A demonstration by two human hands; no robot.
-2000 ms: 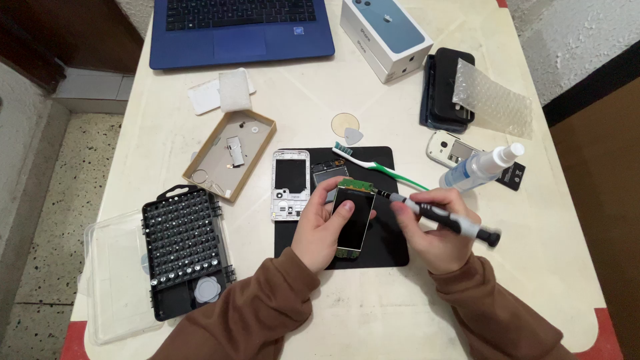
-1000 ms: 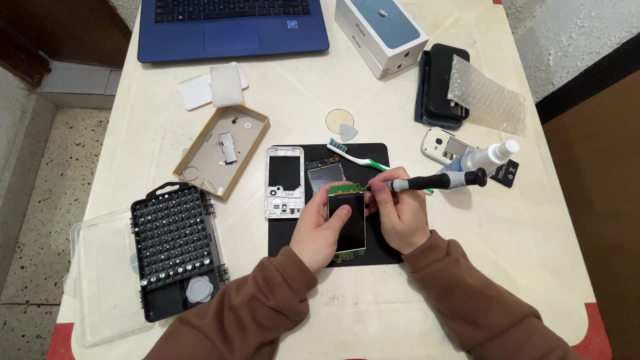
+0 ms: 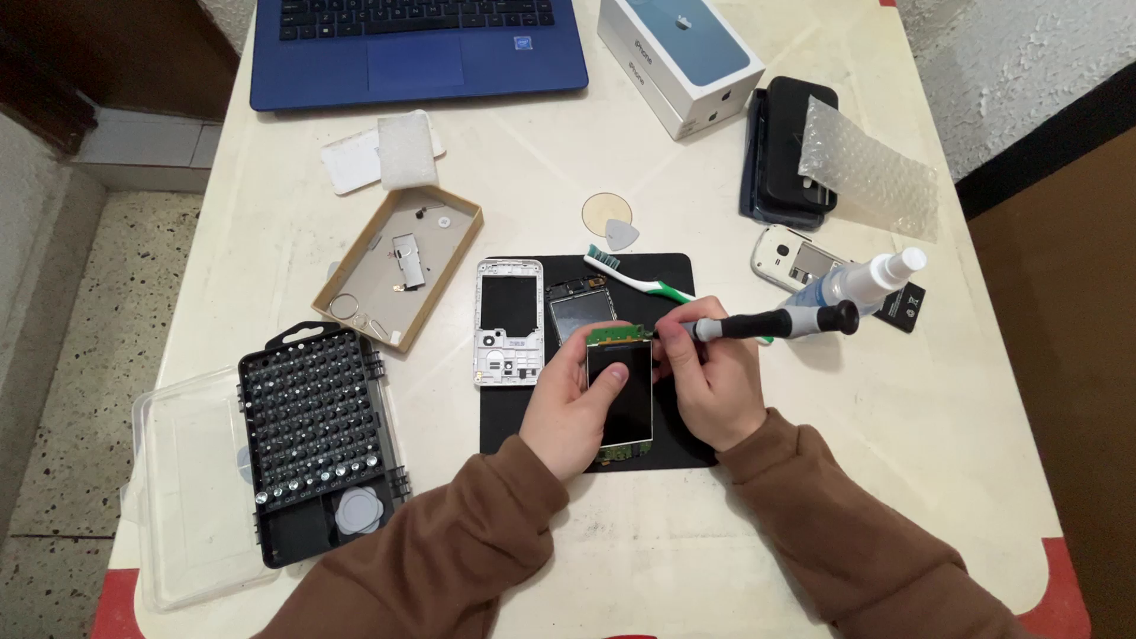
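My left hand (image 3: 572, 408) holds a phone's circuit board with its display (image 3: 630, 395) over a black mat (image 3: 679, 453), thumb on the screen's left edge. A precision screwdriver (image 3: 754, 324) with a black and grey handle lies nearly level in my right hand (image 3: 717, 377). Its tip is at the upper right corner of the green board; whether it touches is unclear. Left of my hands on the mat is a white phone frame (image 3: 509, 355), and beside that a detached screen part (image 3: 581, 306). A green and white toothbrush (image 3: 635, 282) lies across the mat's top right.
A bit case (image 3: 311, 413) and a cardboard tray (image 3: 430, 306) of small parts lie left. At the back are a blue laptop (image 3: 417, 67) and a phone box (image 3: 679, 58). A spray bottle (image 3: 848, 288), another phone's frame (image 3: 781, 257) and bubble wrap (image 3: 870, 177) are on the right.
My right hand has moved in close to the board's upper right corner, and the screwdriver has swung from slanting to nearly level. My left hand still holds the board and display.
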